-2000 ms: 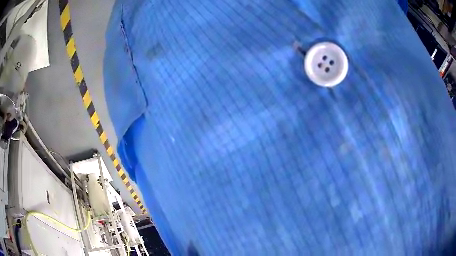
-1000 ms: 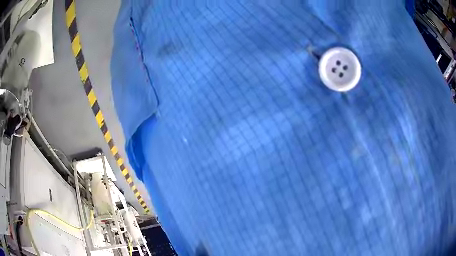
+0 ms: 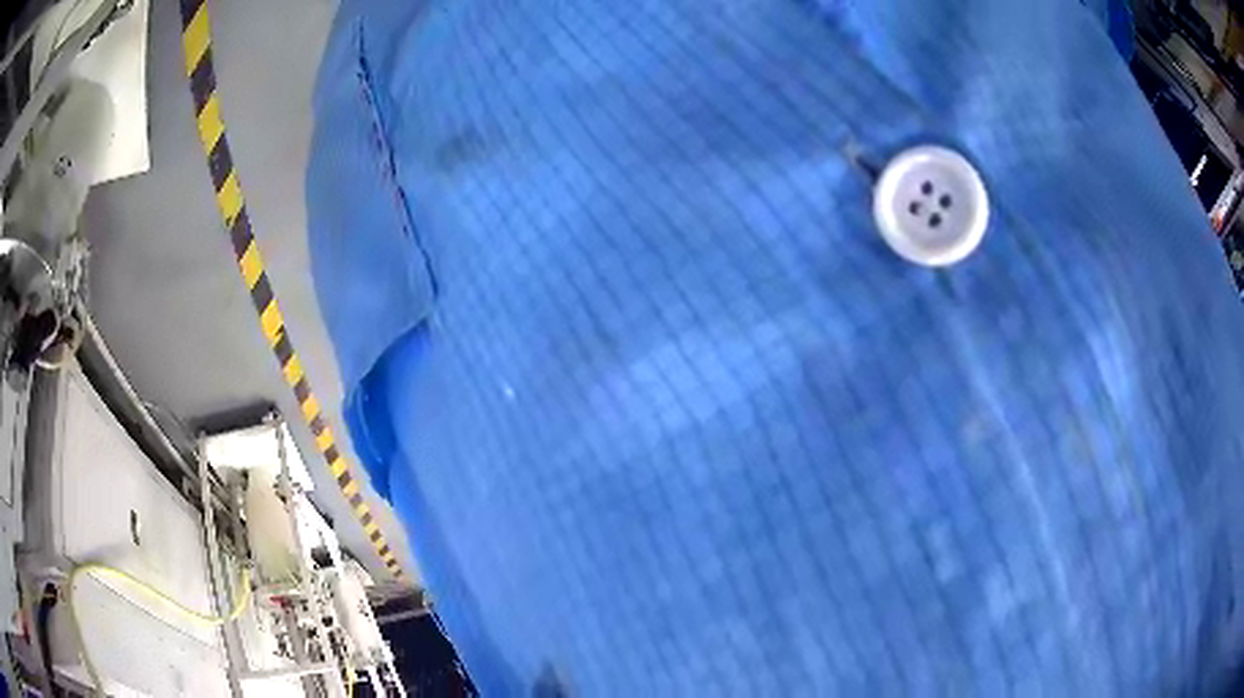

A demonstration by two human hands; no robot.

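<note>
A blue smock (image 3: 682, 409) with fine dark grid lines fills most of the head view. A white round button (image 3: 930, 206) with four holes sits on it at the upper right. A pocket-like seam and flap edge show on the smock's left side. Neither my left hand nor my right hand is in the picture. No held object shows.
Yellow-black hazard tape (image 3: 240, 232) runs down the grey floor (image 3: 164, 300) at left. White machine panels (image 3: 130, 518) with a thin yellow hose (image 3: 150, 597) stand at lower left, beside white frame tubes (image 3: 293, 674). Dark equipment (image 3: 1184, 116) shows at the upper right edge.
The smock and button have shifted a little right and down in the picture. The floor tape and the machine at left have shifted slightly right since the oldest frame.
</note>
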